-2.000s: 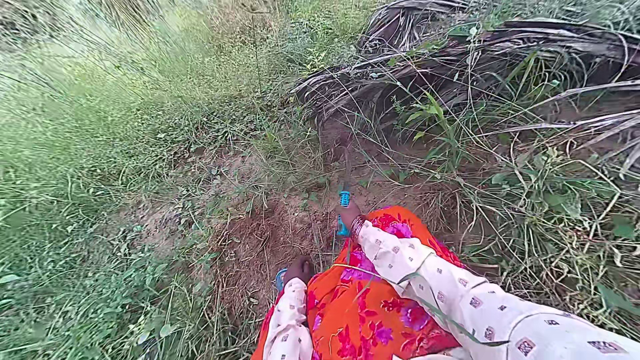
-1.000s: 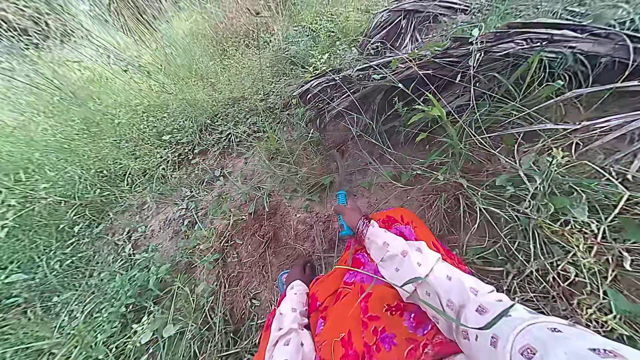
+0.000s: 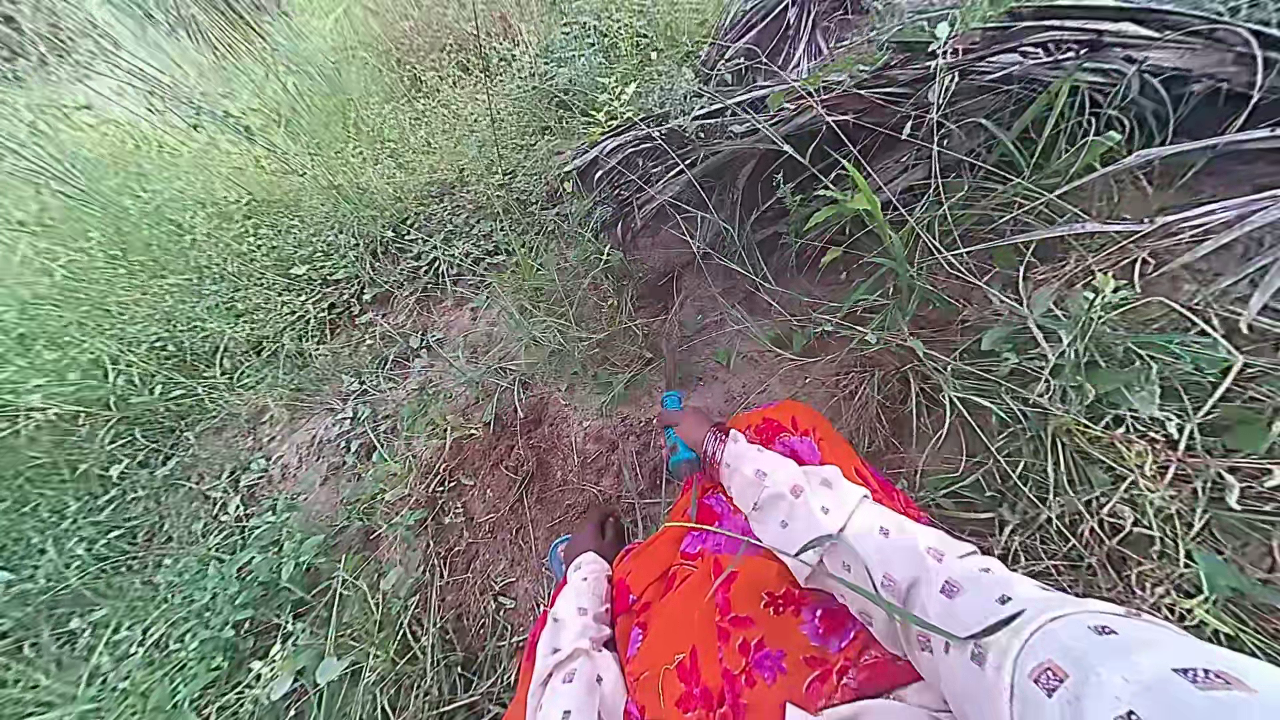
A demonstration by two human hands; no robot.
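My right hand (image 3: 688,424), with bangles at its wrist, grips the turquoise handle of a hand tool (image 3: 680,455). A thin dark blade or rod seems to run from the handle toward the soil; its exact shape is unclear. My left hand (image 3: 598,532) is low beside my left knee, near a blue sandal (image 3: 559,556); its fingers are hard to make out. An orange floral cloth (image 3: 725,610) covers my lap. A long green grass blade (image 3: 860,590) lies across the cloth and my right sleeve.
Bare reddish soil (image 3: 540,470) lies ahead of my knees. Dense green grass and weeds (image 3: 220,400) grow on the left. Dry palm fronds (image 3: 900,110) lie at the upper right, with tangled grass (image 3: 1080,430) below them.
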